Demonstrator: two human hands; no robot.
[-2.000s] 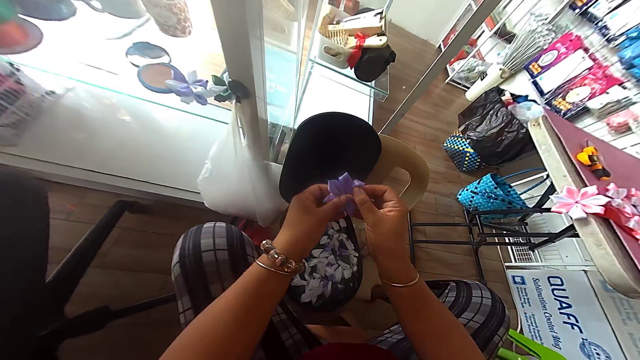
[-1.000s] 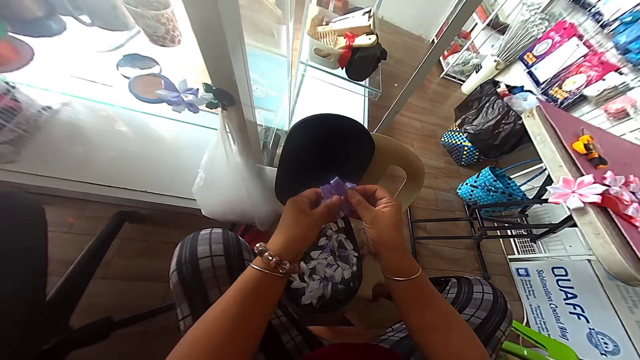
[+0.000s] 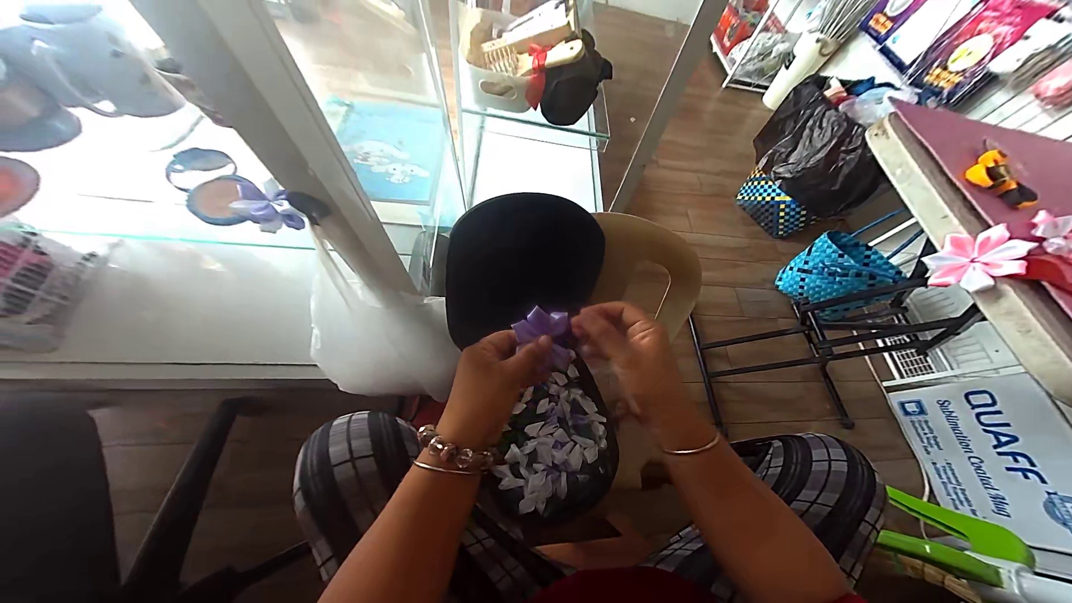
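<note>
A purple ribbon flower is pinched between the thumb and fingers of my left hand. My right hand is slightly blurred at the flower's right side, its thumb and fingertips close together; whether they grip a petal or the flower's edge cannot be told. Below both hands, many white and purple ribbon petals lie in a dark container between my knees. Behind the flower stands a black rounded lid or seat pad against a beige plastic chair.
A glass display case stands at the left, with a white plastic bag hanging from it. To the right are a table holding pink ribbon flowers, a blue woven basket and a black metal frame. A printed box sits lower right.
Both hands were together on the purple flower earlier; now my right hand has shifted a little to the right of it. More of the flower's petals show than one second ago.
</note>
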